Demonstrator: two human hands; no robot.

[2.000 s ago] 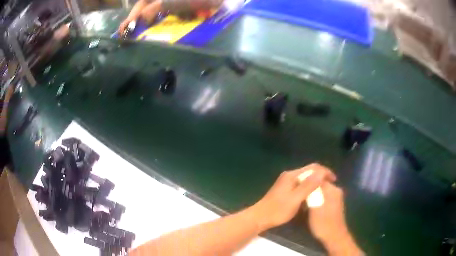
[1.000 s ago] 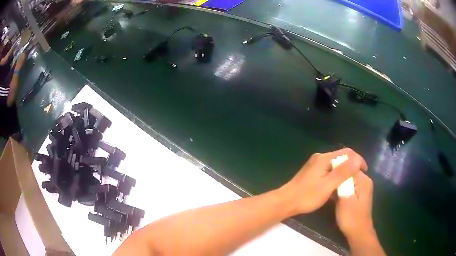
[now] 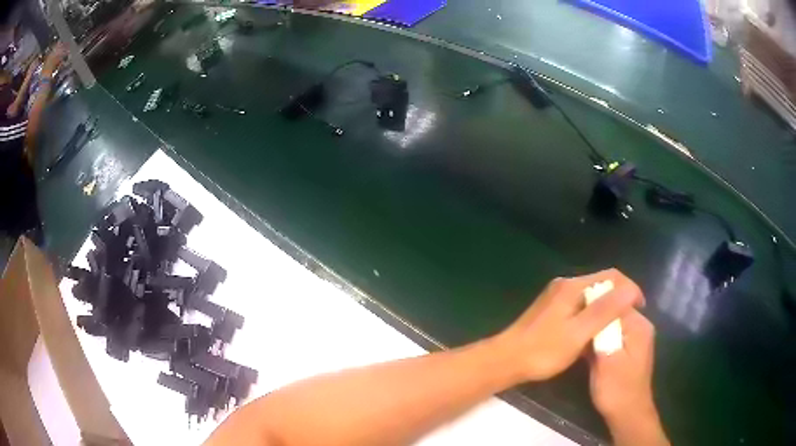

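Note:
My left hand reaches in from the lower left and meets my right hand over the near edge of the green belt. The fingers of both hands are closed together. White finger wraps or pads show between the fingers. What lies inside the hands is hidden, so I cannot tell what they hold. A heap of black plug-side housings, some with prongs, lies on the white work surface at the left.
Corded adapter units lie spaced along the dark green belt, two of them nearer the right. Circuit boards lie at the far left. A carton stands at the left edge. A blue tray lies across the belt. A person's arm shows upper left.
The corded adapters have shifted right along the belt. My hands have stayed joined and have moved right in the picture since the earliest frame. The view has also shifted.

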